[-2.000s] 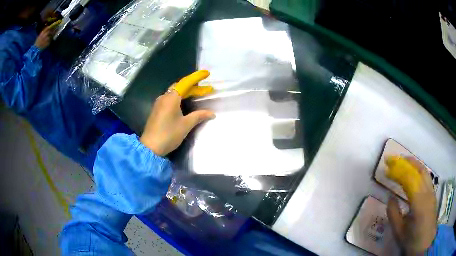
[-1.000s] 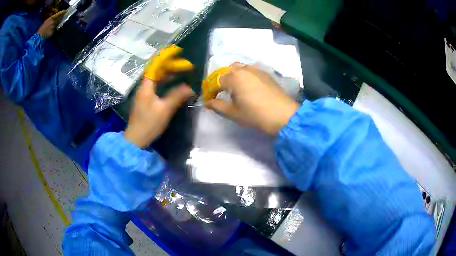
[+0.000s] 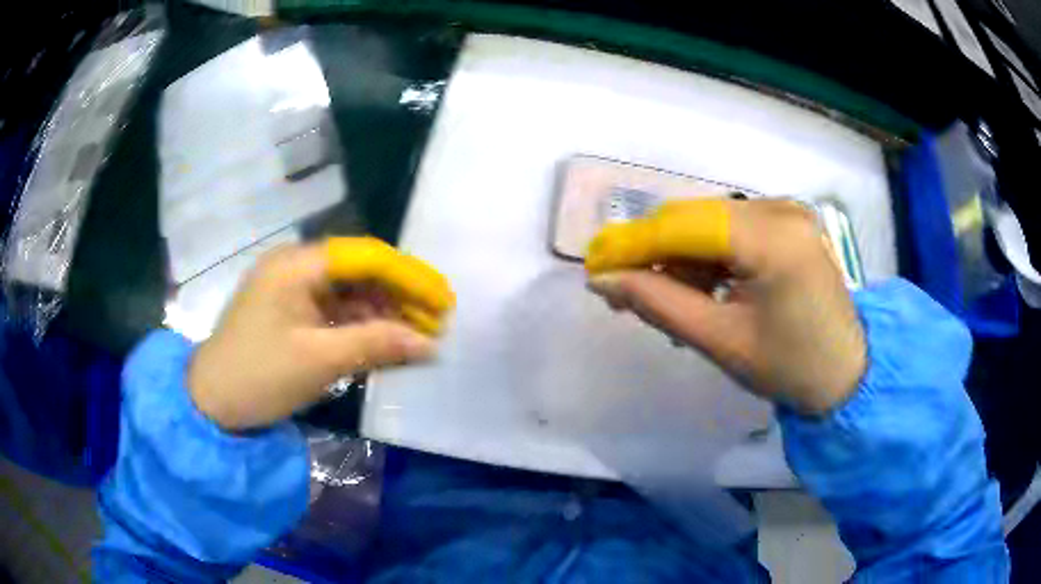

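My right hand [image 3: 731,285], with yellow finger cots, is pinched on the edge of a milky clear film [image 3: 651,394] that hangs blurred over the white mat. A pale pink smartphone [image 3: 588,205] with a printed label lies on the mat behind my right fingers, its camera end partly hidden by my hand. The second phone cannot be made out clearly through the film. My left hand [image 3: 331,331], also with yellow cots, is over the mat's left edge, fingers curved, thumb slightly apart, nothing visible in it. White film sheets [image 3: 245,148] lie at the left, partly behind my left hand.
The white mat [image 3: 491,137] has a dark green surface around its left and far sides. A film pack in shiny clear bag [image 3: 86,148] is at far left. A striped white pad [image 3: 841,245] lies right of the phone. A blue parts box [image 3: 942,217] stands at the right.
The view has turned right, towards the mat. My right hand has moved from the film sheets to over the mat with a film in it. My left hand has moved right, to the mat's left edge.
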